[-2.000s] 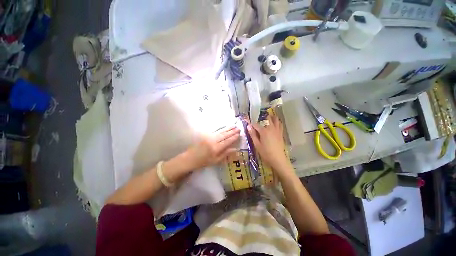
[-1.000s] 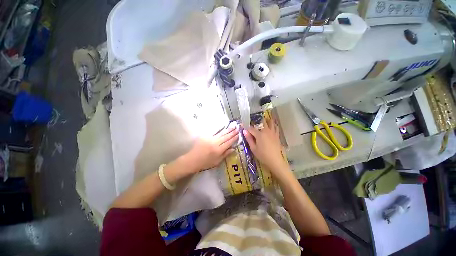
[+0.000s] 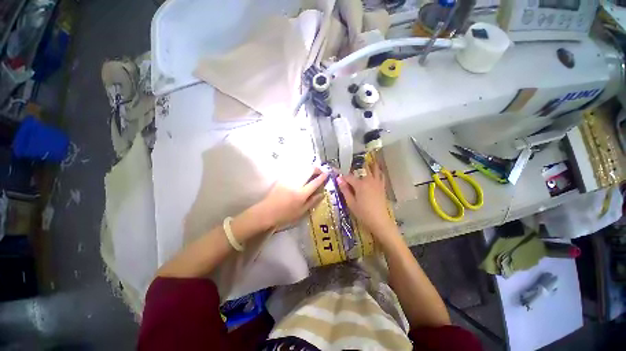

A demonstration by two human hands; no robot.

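Note:
A large beige fabric piece (image 3: 226, 185) lies flat on the machine table left of the needle, white under the lamp glare. My left hand (image 3: 292, 200) rests flat on its right edge, fingertips close to the needle area. My right hand (image 3: 366, 199) lies on the bed just right of the needle, fingertips by the presser foot. Whether either hand pinches something is unclear. A shiny metal strip (image 3: 342, 218) runs between yellow tapes (image 3: 324, 233) below the fingertips. The needle and the small work under it are hidden by glare and fingers.
The white JUKI machine head (image 3: 535, 86) stands at the right. Yellow-handled scissors (image 3: 447, 195) and dark-green snips (image 3: 486, 164) lie right of my right hand. A white tray (image 3: 163, 51) with beige pieces is behind the fabric. Pale layers (image 3: 127, 212) hang off the left table edge.
My left hand's fingertips have shifted slightly and its fingers lie straighter; the small whitish bit by them a second ago no longer shows. My right hand stays nearly in place. The view has shifted slightly.

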